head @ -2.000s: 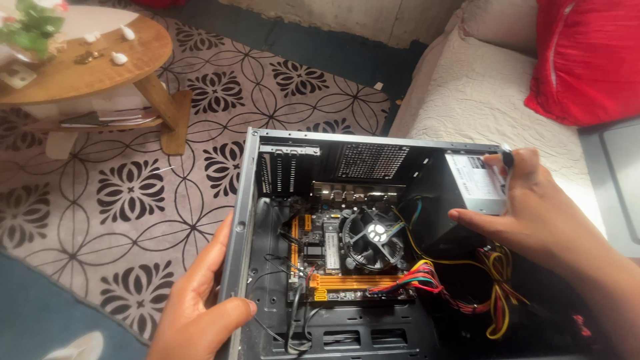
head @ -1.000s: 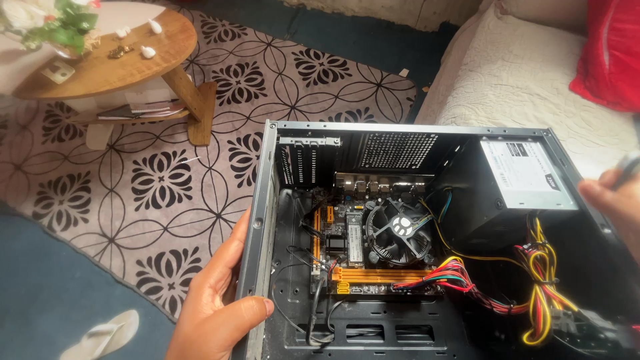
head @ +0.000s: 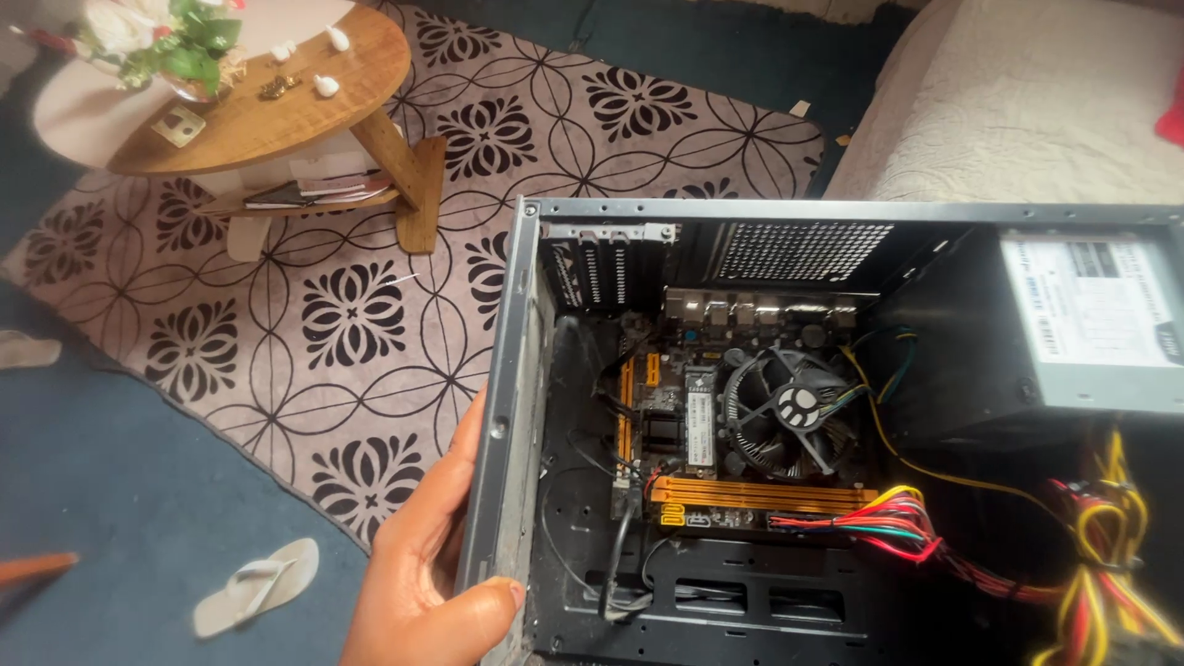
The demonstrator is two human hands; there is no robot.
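Note:
My left hand [head: 439, 564] grips the left edge of an open black computer case [head: 504, 398], thumb on the near side and fingers behind the panel. Inside lies a motherboard [head: 661, 398] with a round CPU cooler fan [head: 795, 407], an M.2 stick [head: 700, 425] and orange memory slots [head: 763, 495]. A power supply [head: 1101, 314] with a label fills the upper right. Its bundled multicoloured cables [head: 1101, 555] hang below it, and one braid [head: 897, 523] runs to the board. My right hand is out of view.
An oval wooden table [head: 268, 102] with flowers [head: 176, 46] and small ornaments stands upper left. A patterned rug [head: 351, 314] covers part of the blue floor, where a flip-flop [head: 257, 587] lies. Behind the case is a cloth-covered bed or sofa [head: 999, 102].
My right hand has let go of the power supply corner, moved right and left the view. My left hand stays on the case edge. The view has shifted, placing the case farther right.

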